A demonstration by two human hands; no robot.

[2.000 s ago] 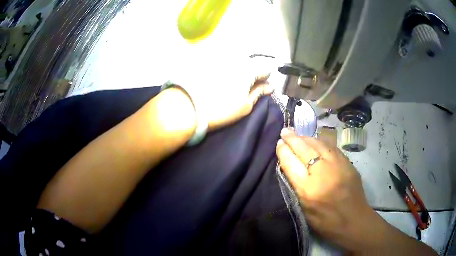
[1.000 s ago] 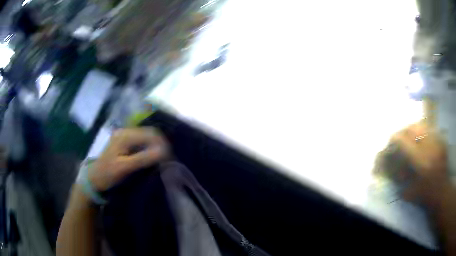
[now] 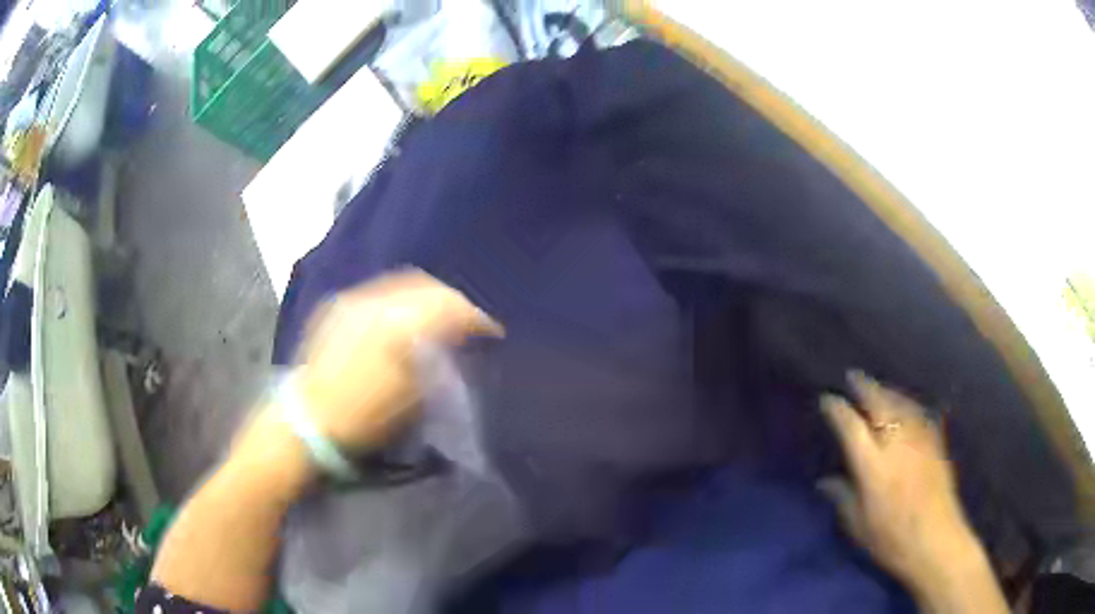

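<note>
A dark navy garment point(image 3: 576, 276) covers the lap and spreads up to the table edge. Its paler grey wrong side point(image 3: 384, 540) shows at the lower left. My left hand point(image 3: 378, 354), blurred, is closed on a grey fold of the garment at left of centre. My right hand point(image 3: 901, 480) lies at the lower right on the dark cloth, its fingers apart. What lies under the folds is hidden.
A white table point(image 3: 961, 120) with a wooden edge curves along the right. At the upper left are a green crate point(image 3: 228, 90), white boards point(image 3: 324, 168) and a clear bag with a yellow patch point(image 3: 462, 78). A long cream tub point(image 3: 72, 360) stands at far left.
The view has swung from the sewing machine to the lap, and the machine and snips have left the picture. The garment has come off the machine onto the lap. My right hand has moved onto the cloth.
</note>
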